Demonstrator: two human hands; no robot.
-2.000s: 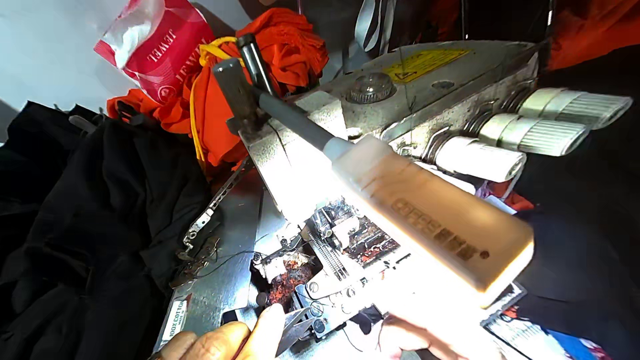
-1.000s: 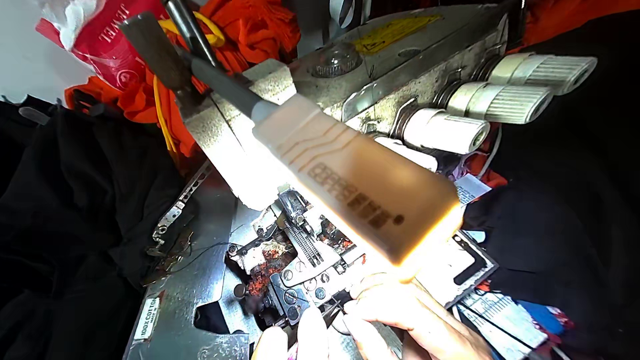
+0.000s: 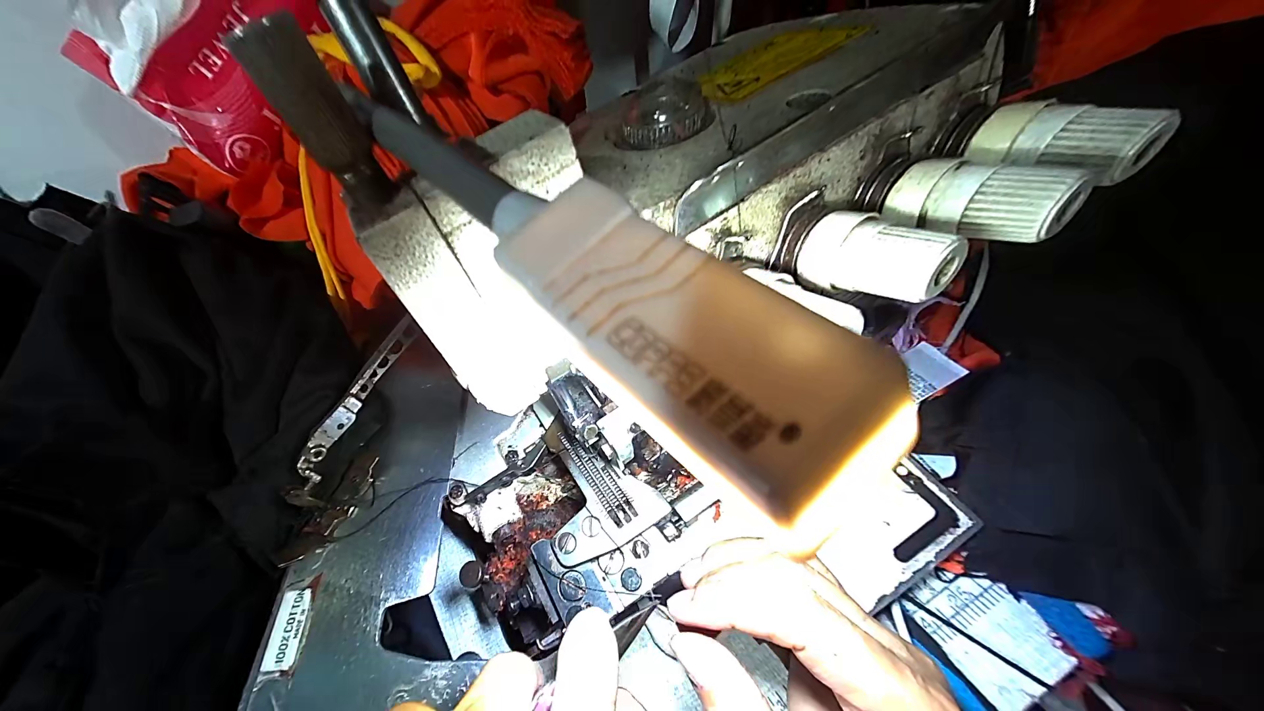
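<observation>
An industrial overlock sewing machine (image 3: 770,128) stands open at its front, its looper area packed with red and dark lint (image 3: 518,553). At the screwed metal plate (image 3: 612,568) beside the feed teeth, my left hand (image 3: 583,667) pinches a thin, pointed metal tool, perhaps tweezers (image 3: 637,620). My right hand (image 3: 800,612) is just to the right, thumb and fingertips close together near the tool's tip; whether they grip anything is unclear. A fine dark thread runs over the plate. The glaring lamp (image 3: 731,365) hangs above and hides part of the needle area.
White tension knobs (image 3: 879,257) stick out at the right. Black cloth (image 3: 158,444) lies at the left, with more at the right. Orange-red cloth (image 3: 494,59) and a red bag (image 3: 217,89) are behind. An open metal cover (image 3: 928,533) and fabric labels (image 3: 987,622) lie at the lower right.
The view has shifted. My right hand has come out from the glare and closer to my left hand, beside the metal plate.
</observation>
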